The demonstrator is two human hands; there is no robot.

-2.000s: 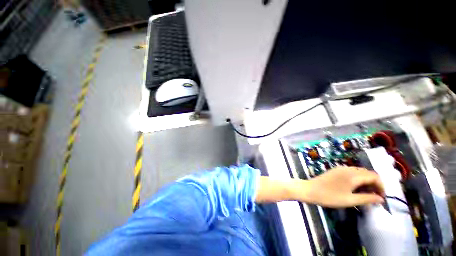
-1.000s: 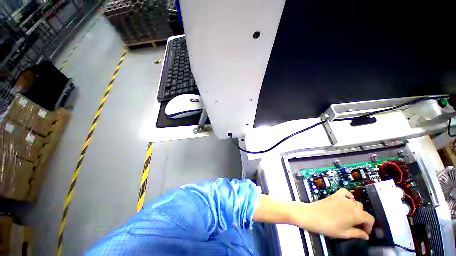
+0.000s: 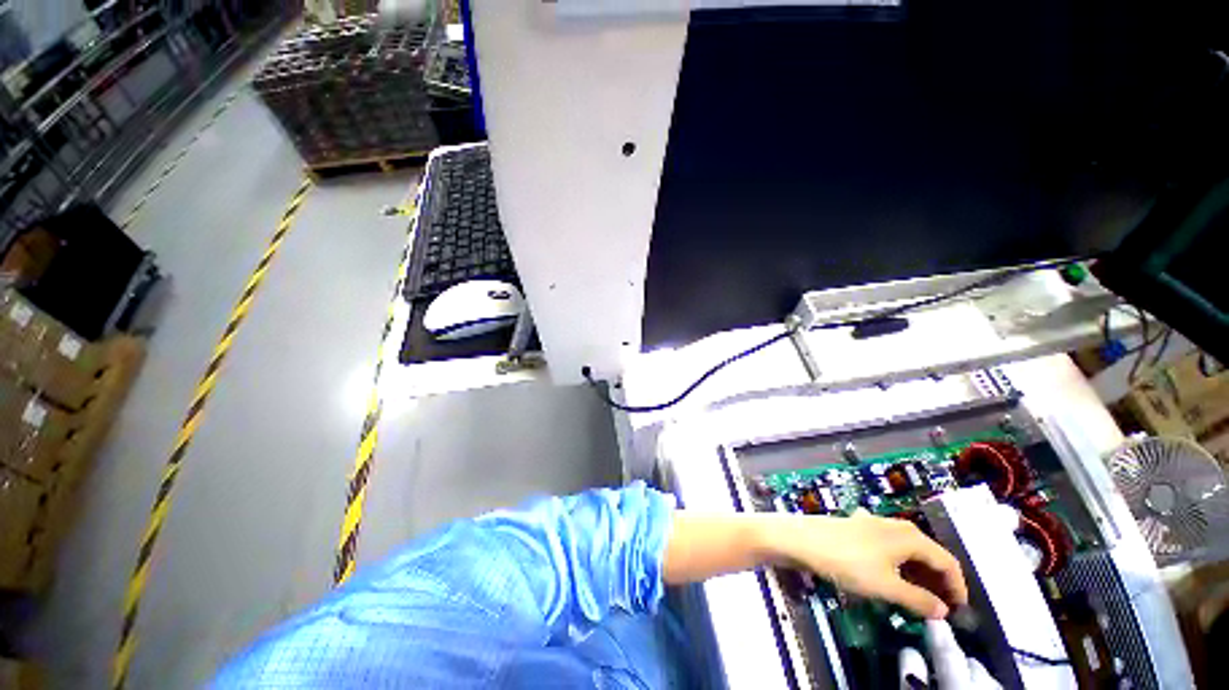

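A green circuit board (image 3: 869,483) crowded with parts lies in a dark carrier at the lower right. It has copper-red wound rings (image 3: 993,469) and a long silver-white bar (image 3: 1000,566), with a black wire over the bar's lower part. My bare left hand (image 3: 883,559) is over the board, left of the bar, with fingers bent down; whether it holds something is hidden. White gloved fingers of my right hand (image 3: 950,663) show at the bottom edge, close below my left fingertips. The rest of that hand is cut off.
The carrier sits within pale rails (image 3: 701,539). A white machine panel (image 3: 580,175) and large dark panel (image 3: 863,175) stand beyond. A keyboard (image 3: 461,223) and white mouse (image 3: 472,309) are on a side shelf. A fan (image 3: 1162,496) is at the right; boxes (image 3: 41,391) at far left.
The view has shifted, moving the board left in the picture. My left hand has moved off the silver-white bar to its left side. White gloved fingers now show distinctly at the bottom.
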